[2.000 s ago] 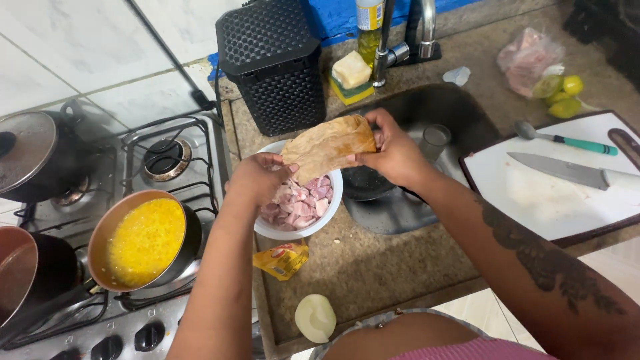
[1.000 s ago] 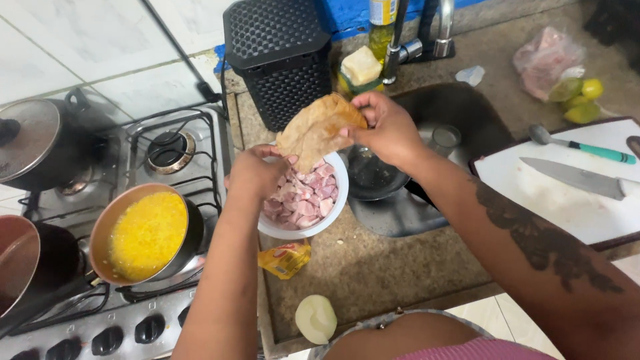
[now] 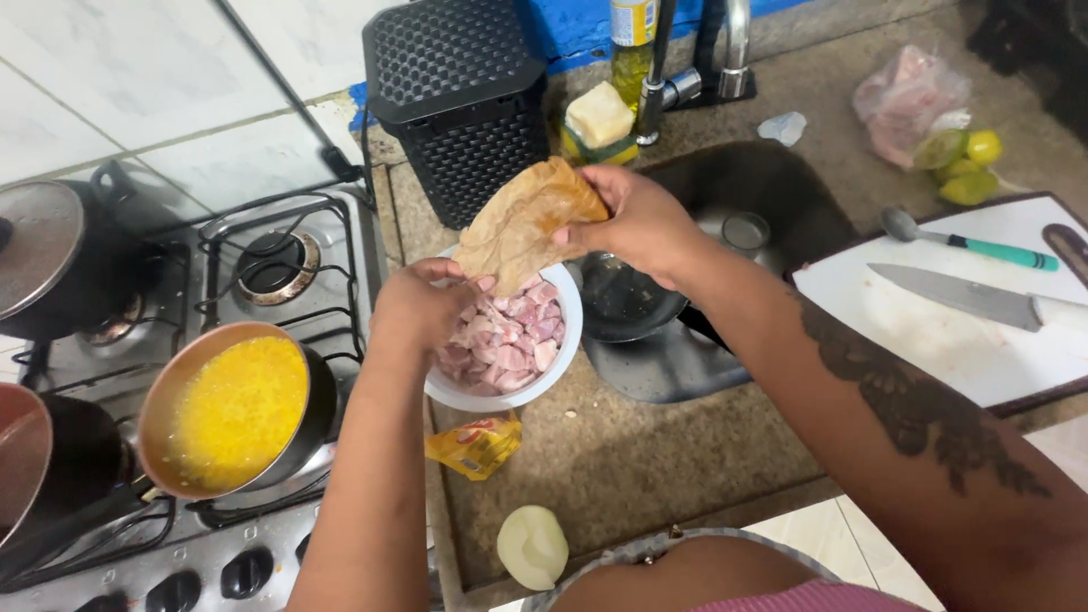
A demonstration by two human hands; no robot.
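Note:
A crumpled brown paper bag (image 3: pixel 531 225), stained darker at its right end, is held over a white bowl (image 3: pixel 571 340) of raw cut meat (image 3: pixel 510 340). My left hand (image 3: pixel 429 306) grips its lower left edge between thumb and fingers. My right hand (image 3: pixel 633 223) pinches the right end, thumb in front. The bag covers the far part of the bowl. Just below the bowl lies an opened yellow packet (image 3: pixel 476 446), and nearer my body is half an onion (image 3: pixel 532 546).
Left, a gas stove (image 3: pixel 280 204) carries a pan of yellow liquid (image 3: pixel 242 412) and dark pots. Behind stands a black woven-pattern bin (image 3: pixel 467 102). Right are the sink (image 3: pixel 756 195) with a pan inside, and a cutting board (image 3: pixel 926 331) with a knife (image 3: pixel 960 293) and spoon (image 3: pixel 969 240).
The paper bag has tilted, its left end now lower over the bowl than two seconds ago. Both hands have kept hold of it.

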